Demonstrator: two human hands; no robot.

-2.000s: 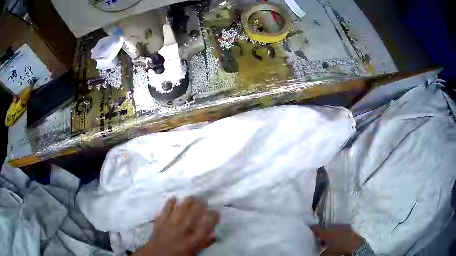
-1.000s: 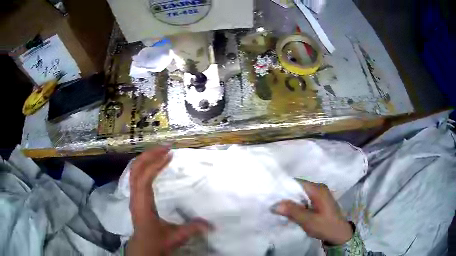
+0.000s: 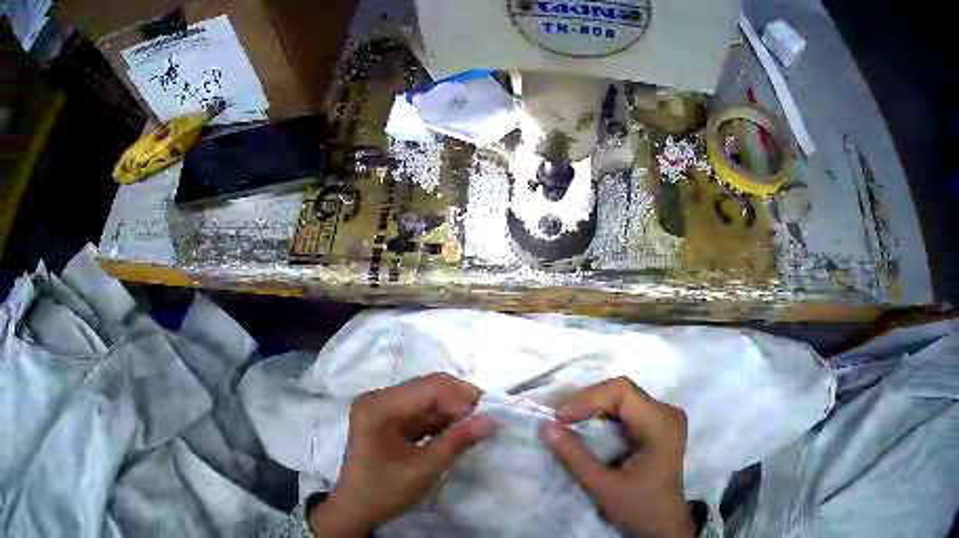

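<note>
A large white garment piece (image 3: 694, 378) lies over my lap below the bench edge. My left hand (image 3: 415, 447) and my right hand (image 3: 623, 447) pinch a folded edge (image 3: 515, 408) of it between thumbs and forefingers, close together at the lower middle. The attaching machine's cream head (image 3: 673, 47), marked "TK-808", is at the top. Its dark upper tip (image 3: 553, 173) stands over the lower work post (image 3: 550, 233), with no cloth between them. The fingertips hide part of the pinched edge.
Small white fasteners (image 3: 419, 163) lie loose around the post. A tape roll (image 3: 749, 150), white flat piece (image 3: 466, 108), phone (image 3: 252, 158), banana (image 3: 160, 147) and carton (image 3: 289, 53) are on the bench. Cloth piles lie left (image 3: 126, 399) and right (image 3: 894, 441).
Both hands have come together and now pinch the cloth's folded edge; they were spread apart over it. The view has shifted, so the bench things appear further right.
</note>
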